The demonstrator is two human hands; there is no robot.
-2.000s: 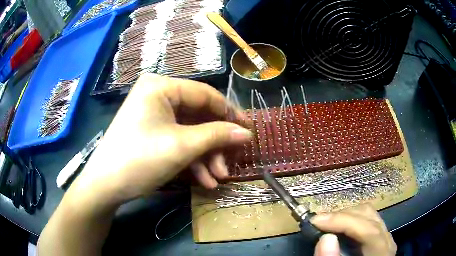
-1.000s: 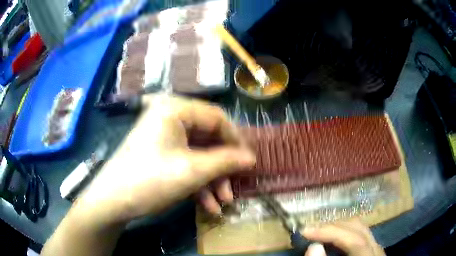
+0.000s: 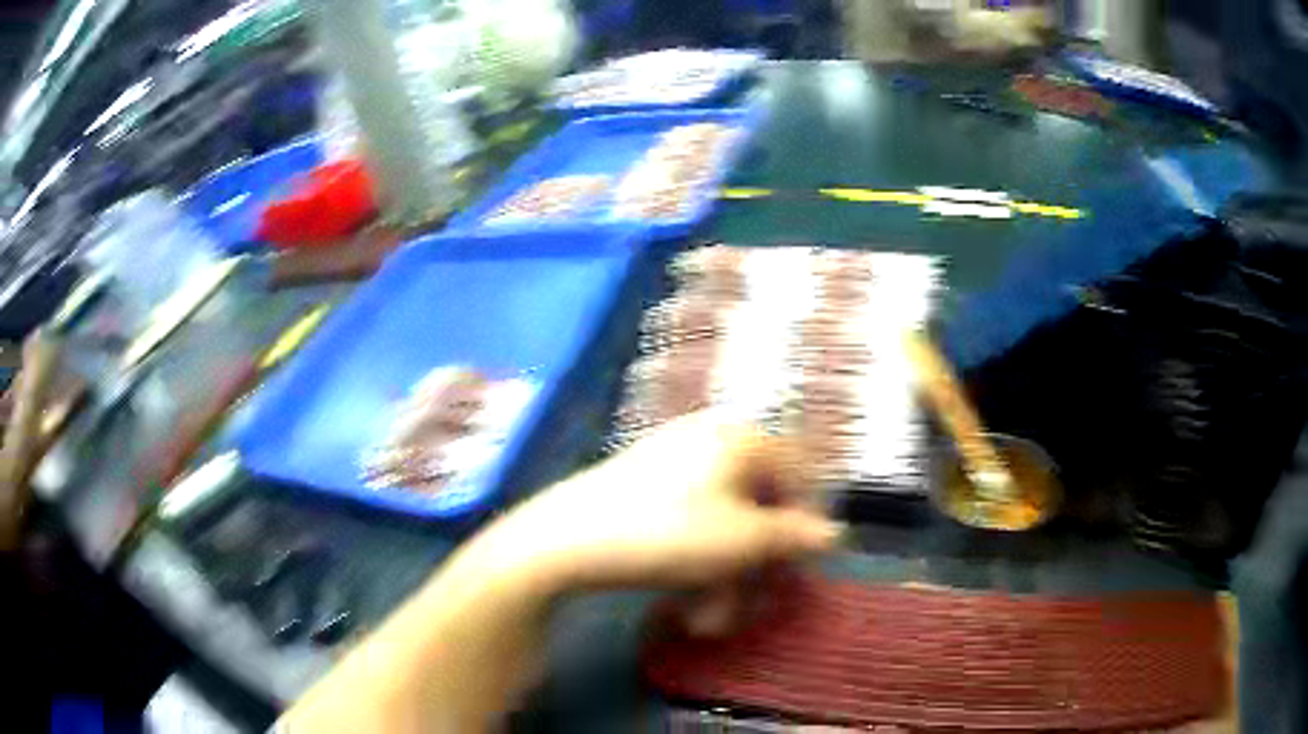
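Observation:
The frame is badly blurred. My left hand (image 3: 689, 523) is over the left end of the dark-red holder board (image 3: 990, 653), with thumb and fingers close together; whether it holds a leaded component cannot be told. The board lies at the lower right, its near edge close to the bottom of the picture. No standing wires can be made out on it. My right hand and the soldering iron are not in view.
The tray of banded parts (image 3: 882, 366) lies behind my left hand. A flux pot (image 3: 1036, 488) with a brush (image 3: 947, 387) stands right of it. A blue tray (image 3: 430, 308) with loose parts is left, more blue trays behind. The black fan box (image 3: 1191, 416) is right.
The view has swung up and left, so the trays and bench behind show more and the board sits lower. My right hand and the iron have left the picture.

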